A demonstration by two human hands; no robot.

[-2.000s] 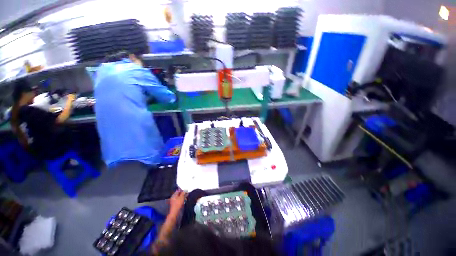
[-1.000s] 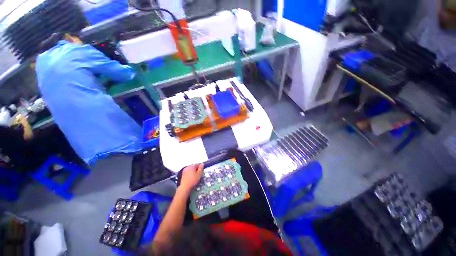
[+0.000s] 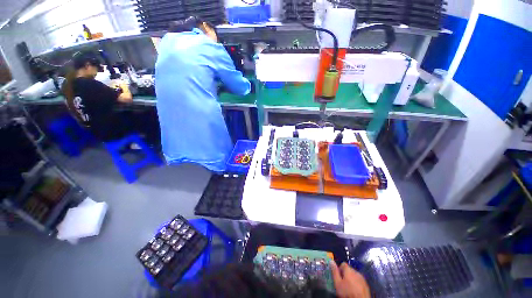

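Note:
A pale green fixture plate (image 3: 303, 254) with rows of silvery-black modules lies over an orange plate on a black surface, at the bottom centre. The orange shows at its corners. My right hand (image 3: 352, 283) is at the plate's right edge, with its fingers closed on that edge; the hand is cut off by the bottom of the picture. Dark hair hides the plate's lower part. My left hand is not in view.
Screwdriving machine (image 3: 271, 204) in front, with a green module plate (image 3: 296, 156) and a blue-covered station (image 3: 350, 164). Module tray (image 3: 172, 244) on a blue stool at left; empty black tray (image 3: 221, 196) beside the machine; component tray (image 3: 417, 270) at right. A person in blue stands behind.
The view has swung, showing the machine larger and the fixture plate lower. My left hand, earlier at the left side, has gone out of view; my right hand has appeared at the plate's right edge.

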